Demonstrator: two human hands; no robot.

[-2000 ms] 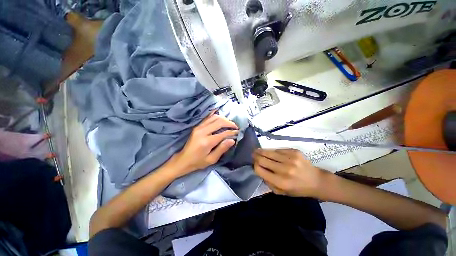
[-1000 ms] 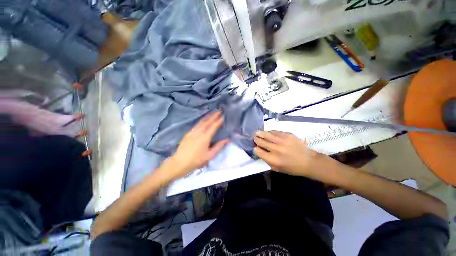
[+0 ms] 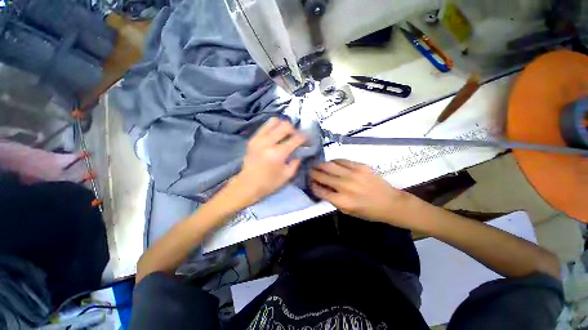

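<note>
Grey garment fabric (image 3: 200, 129) lies heaped left of and under the needle area, with a paler piece near the table's front edge. My left hand (image 3: 274, 158) is on the fabric just in front of the needle, fingers bent and slightly blurred, gripping the cloth. My right hand (image 3: 351, 187) pinches the fabric edge right of my left hand. The grey binding tape (image 3: 419, 141) runs taut from the orange reel (image 3: 541, 129) to the needle area. The presser foot is lost in the lamp's glare.
The white sewing machine head (image 3: 261, 38) stands above the fabric. Black thread snips (image 3: 382, 86), blue-orange snips (image 3: 427, 48), a yellow item (image 3: 456, 24) and a brown-handled awl (image 3: 459, 102) lie behind the tape. Another person's dark-clothed part (image 3: 51, 238) shows at left.
My left hand has moved from lying spread on the cloth up towards the needle, its fingers now bent on the fabric. My right hand stays at the fabric edge. The camera view has shifted.
</note>
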